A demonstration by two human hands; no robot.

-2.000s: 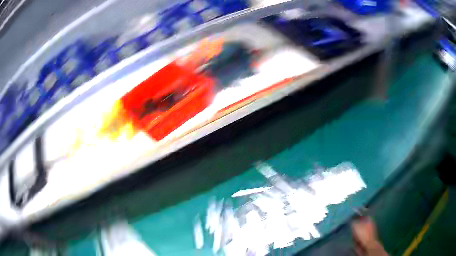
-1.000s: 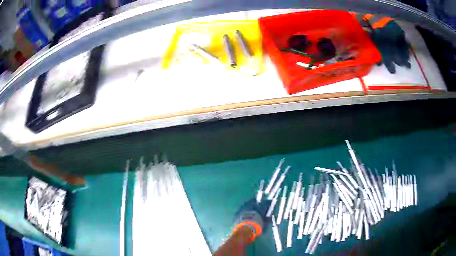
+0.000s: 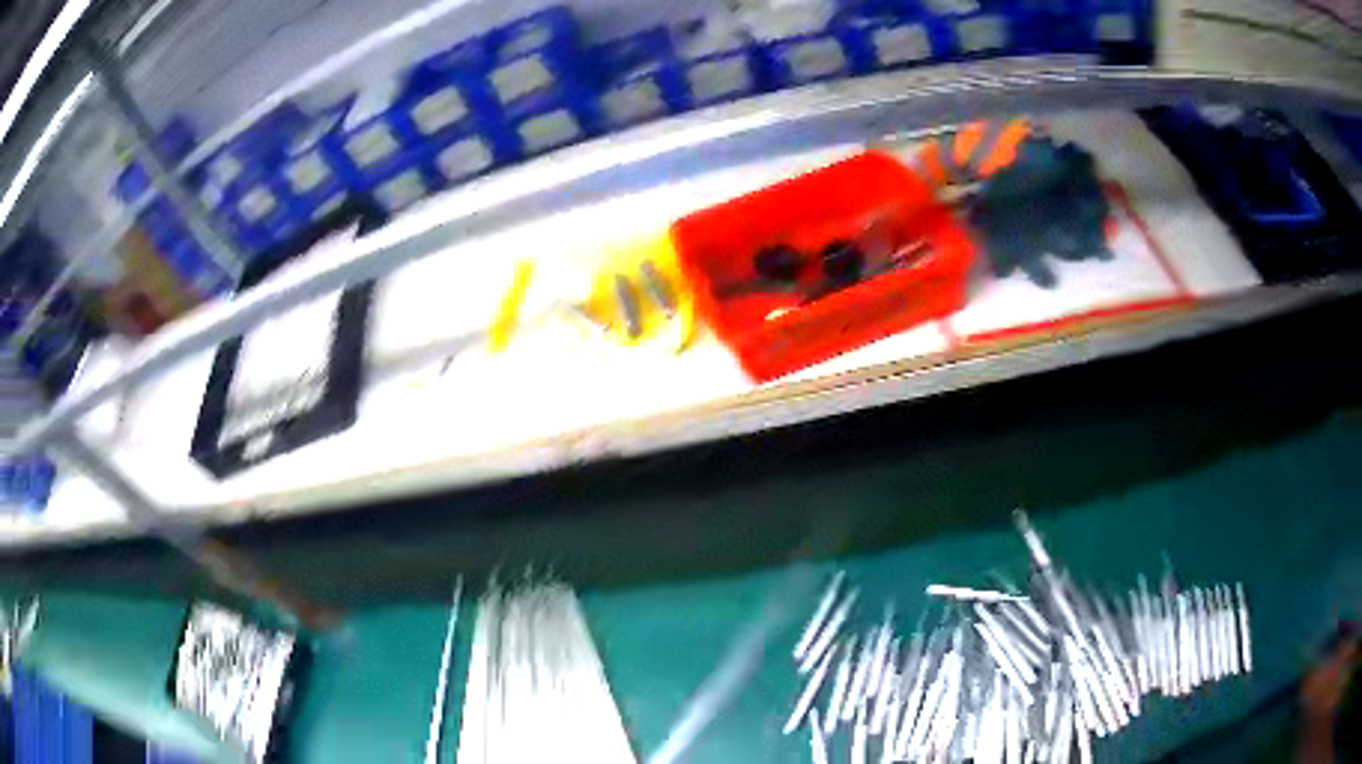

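Short silver metal shafts (image 3: 956,679) lie in a loose heap on the green bench, with a neater row at its right end. A bundle of long metal rods (image 3: 535,679) lies left of the heap. A pale blurred streak (image 3: 729,684) crosses the bench between them; I cannot tell what it is. My right hand (image 3: 1323,702), bare, is small and cut off by the right edge, right of the heap and apart from it. A dark shape is by its fingers; I cannot tell if it is held. My left hand is out of view.
A raised white shelf (image 3: 448,400) holds a black crate (image 3: 356,351), a yellow tray (image 3: 515,306), a red bin (image 3: 747,332), work gloves (image 3: 1038,209) and a black tray with blue inside (image 3: 1255,187). A filled black tray (image 3: 232,679) is on the bench at left. Blue bins (image 3: 545,127) stand behind.
The gloved left hand, at the heap's left side a second ago, is out of view. My right hand now shows at the right edge. The view has tilted and shifted, and the pale streak has appeared.
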